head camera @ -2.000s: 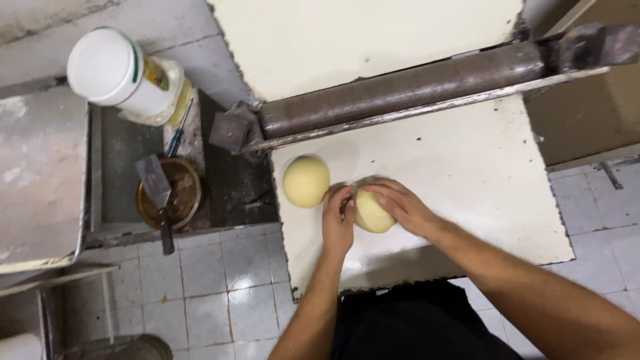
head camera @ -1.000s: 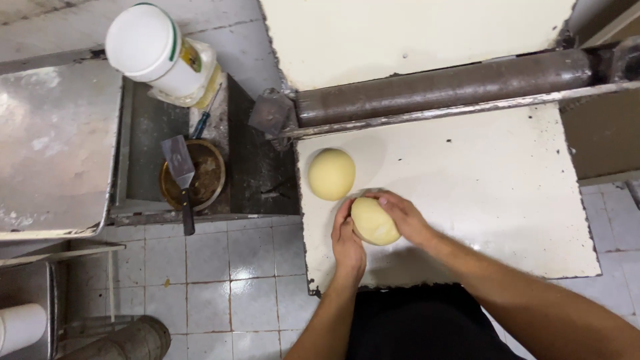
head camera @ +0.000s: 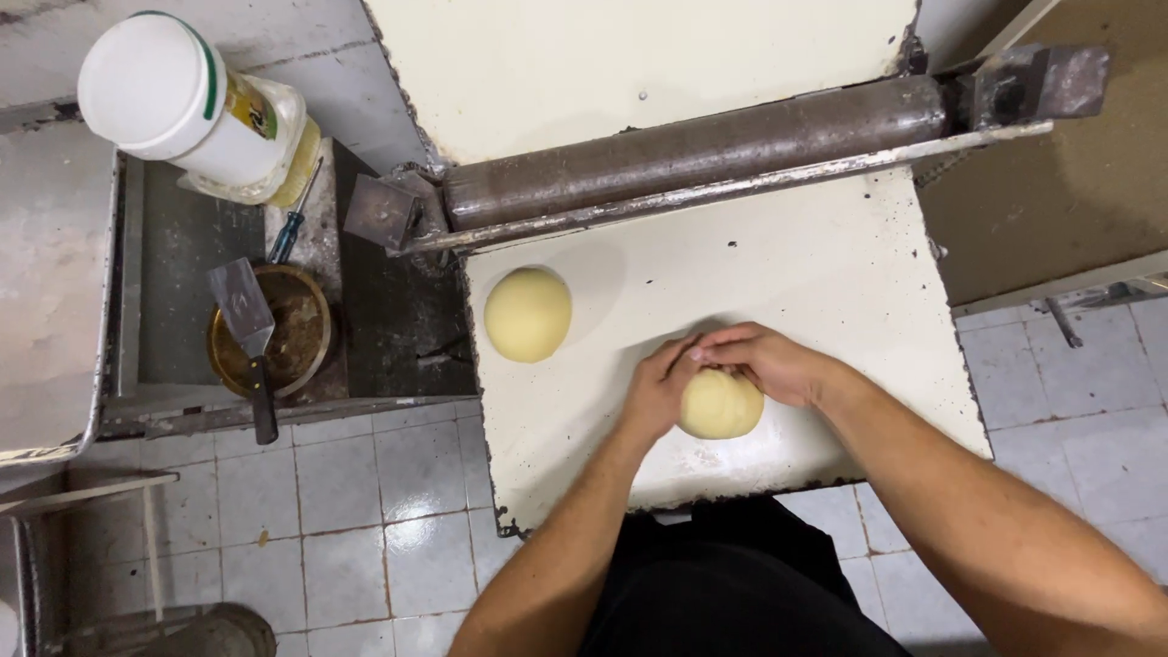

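Note:
Both of my hands cup a ball of pale yellow dough (head camera: 722, 404) on the chipped white board (head camera: 584, 438) of a roller machine. My left hand (head camera: 662, 385) lies along its left and far side; my right hand (head camera: 768, 361) curls over its far right side. The fingertips meet beyond the ball, and some fingers are hidden. A second, smooth dough ball (head camera: 528, 315) rests apart from the hands, near the board's left edge. Past both balls, a dark metal roller (head camera: 693, 151) spans the board.
To the left, a scraper with a dark handle (head camera: 246, 310) lies across a round pan (head camera: 317, 356). Beyond them are a screwdriver (head camera: 286, 237) and a white lidded tub (head camera: 151, 87). A metal tray (head camera: 46, 274) stands at the far left.
The fingertips, apart one second ago, now meet beyond the dough ball between my hands. That ball now sits farther from the smooth one, which stays at the board's left side.

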